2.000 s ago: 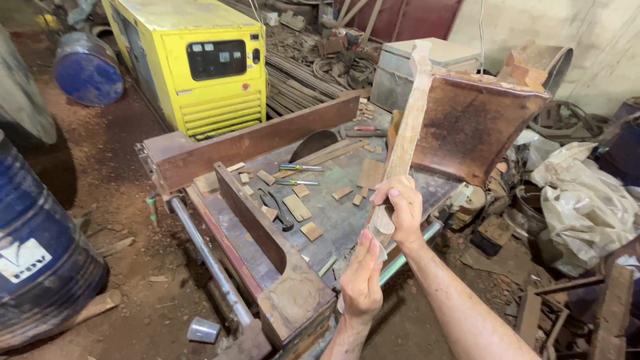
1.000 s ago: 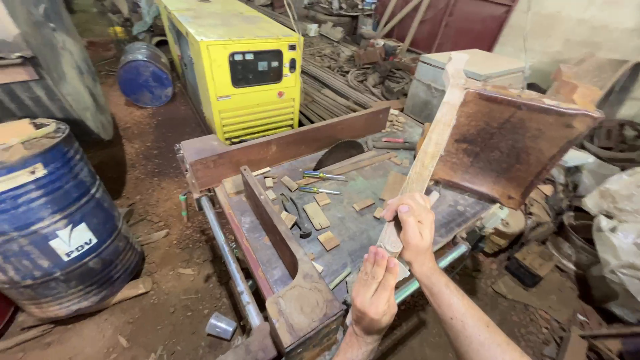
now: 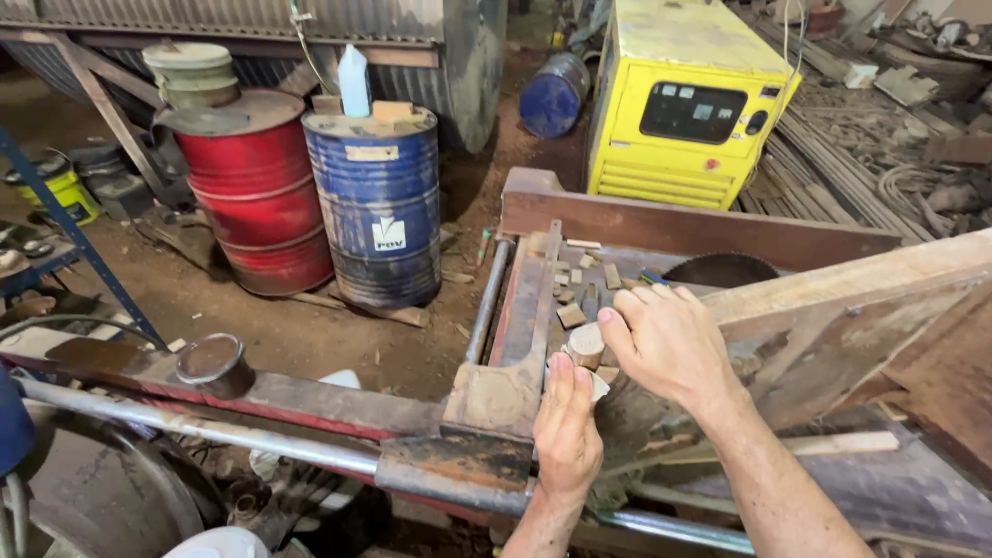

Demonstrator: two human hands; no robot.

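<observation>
A long wooden piece runs in from the right, its rounded end lying between my hands. My right hand is closed over the wood near that end. Just below the end, my left hand has its fingers raised against a whitish scrap, perhaps sandpaper or cloth; its exact grip is partly hidden. Behind the hands, small wood offcuts lie on the metal saw table, near a circular saw blade.
A brown metal fence crosses the table's far side. Beyond stands a yellow generator. Blue and red drums stand at the left. A round can sits on the beam at lower left. A steel rail runs along the front.
The view has swung left, bringing the red drum in. The wooden piece, earlier pointing up and away from my hands, now extends to the right with its end between them.
</observation>
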